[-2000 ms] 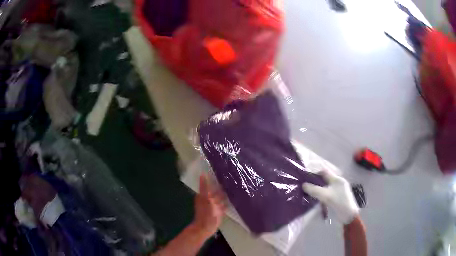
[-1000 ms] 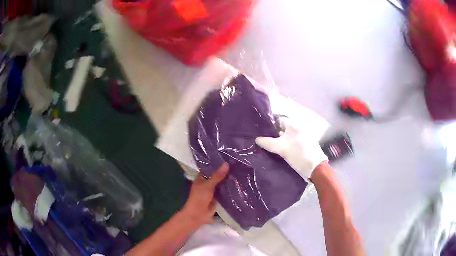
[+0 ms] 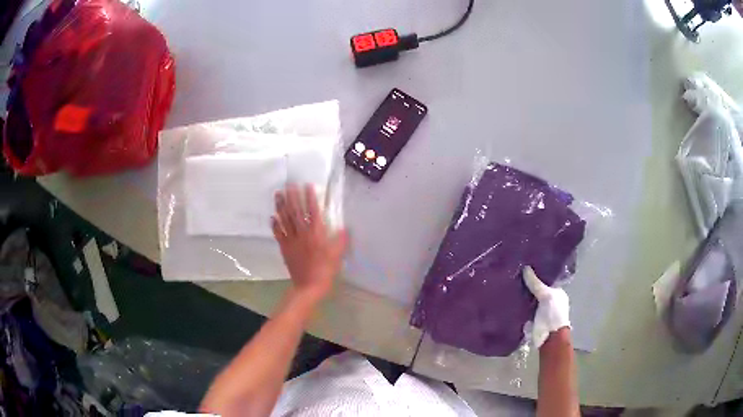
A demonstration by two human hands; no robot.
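A folded purple garment in a clear bag (image 3: pixel 497 252) lies on the pale grey table to the right. My right hand (image 3: pixel 547 305), in a white glove, grips its lower right edge, thumb on top. My bare left hand (image 3: pixel 308 236) lies flat, fingers spread, on the right part of a translucent poly bag (image 3: pixel 244 256). A white sheet (image 3: pixel 232 194) shows in or under that bag. A smartphone (image 3: pixel 387 134) with a lit call-like screen lies between the two bags.
A bulging red plastic bag (image 3: pixel 106 89) sits at the left table edge. A black power strip with red sockets (image 3: pixel 376 46) and its cable lie behind the phone. Another clear bag (image 3: pixel 710 163) lies at the far right. Cloth and scraps cover the floor at lower left.
The purple bagged piece has moved right, off the translucent bag, with my gloved hand still on it. My left hand has let go of it and rests on the translucent bag. The view has turned.
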